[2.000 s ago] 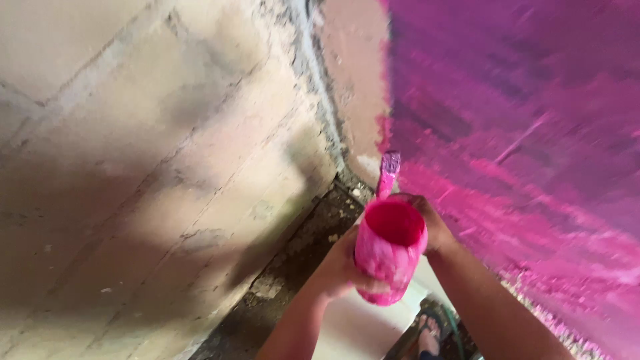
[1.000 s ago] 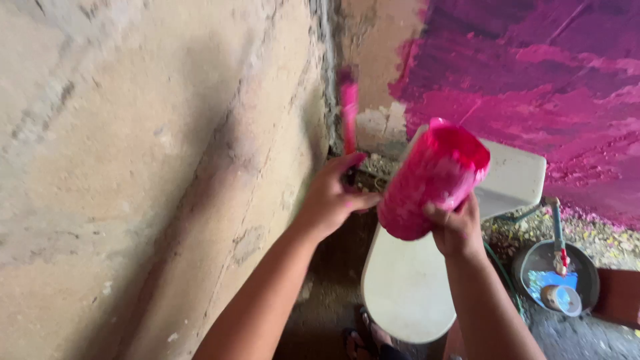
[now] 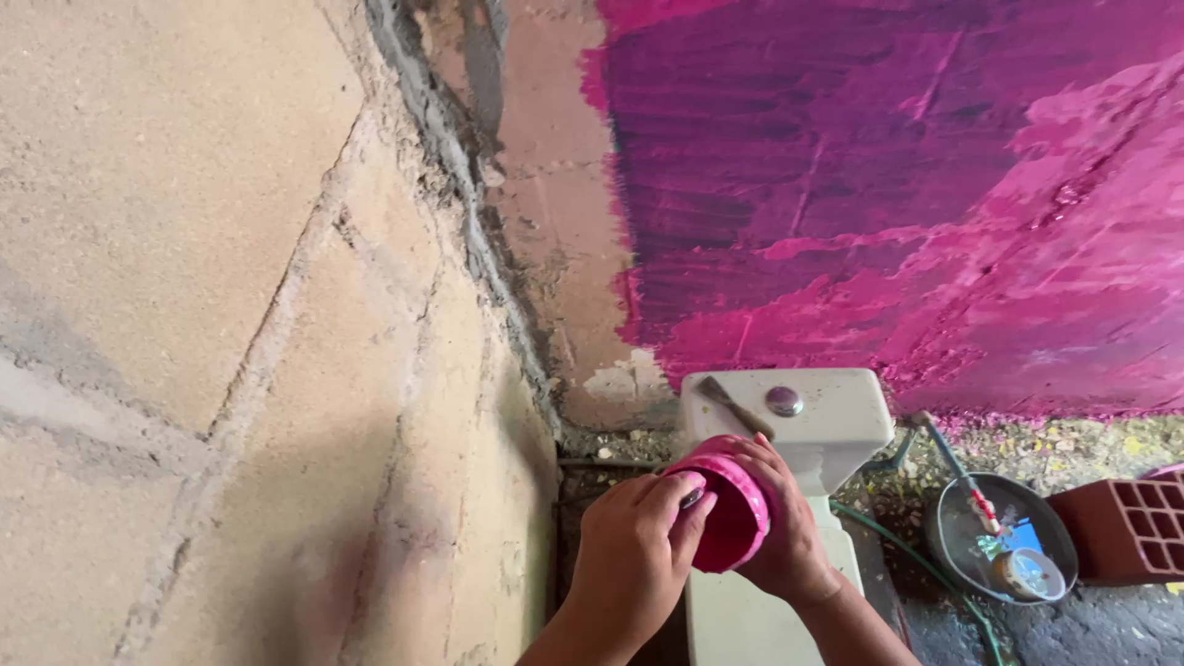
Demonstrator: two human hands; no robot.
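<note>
My right hand (image 3: 786, 527) holds a pink, paint-coated container (image 3: 731, 518) around its side, its open mouth tilted toward me. With its fingers at the rim, my left hand (image 3: 638, 546) grips a paintbrush by the dark end of its handle (image 3: 691, 498); the bristles are hidden inside the container. Behind the container, a second brush or scraper (image 3: 726, 400) lies on the lid of a white toilet tank (image 3: 832, 393), beside the round flush button (image 3: 783, 400).
The wall ahead (image 3: 814, 185) bears purple and pink paint, with a bare strip at its left. A rough block wall (image 3: 231, 231) stands on the left. At right are a water-filled basin (image 3: 1004, 536) with a small tub (image 3: 1029, 575), a hollow red brick (image 3: 1124, 532) and a green hose (image 3: 911, 550).
The brush, upright in my left hand a second ago, now has its head down in the container. My hands have come together at the container. The view has shifted, showing more of the painted wall.
</note>
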